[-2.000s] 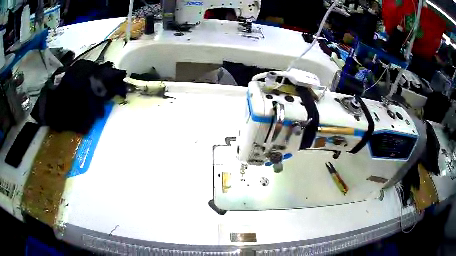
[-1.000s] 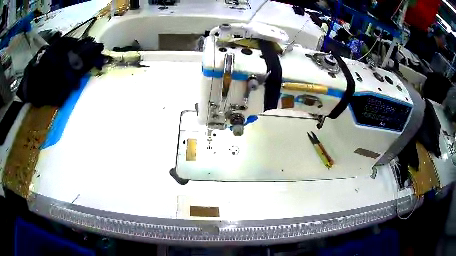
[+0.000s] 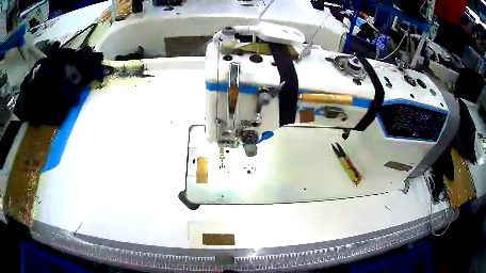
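Neither of my hands is in the picture. A white sewing machine (image 3: 325, 80) with a blue stripe stands in front of me, its needle area at the left end of the head and a black control panel (image 3: 413, 121) at the right. Two black straps (image 3: 288, 85) loop over its arm. Thread snips (image 3: 347, 164) with yellow-green and red handles and dark tips lie on the machine bed (image 3: 288, 184). No fabric lies under the needle.
A crumpled black garment heap (image 3: 56, 85) lies at the left table end, by a blue strip (image 3: 66, 136) and a brown worn edge (image 3: 26, 170). A tape measure strip (image 3: 160, 258) runs along the front edge. A loose pale thread (image 3: 445, 226) hangs at the right.
The camera view has shifted, so the table and machine sit further left and higher than two seconds ago. Nothing on the table has visibly moved.
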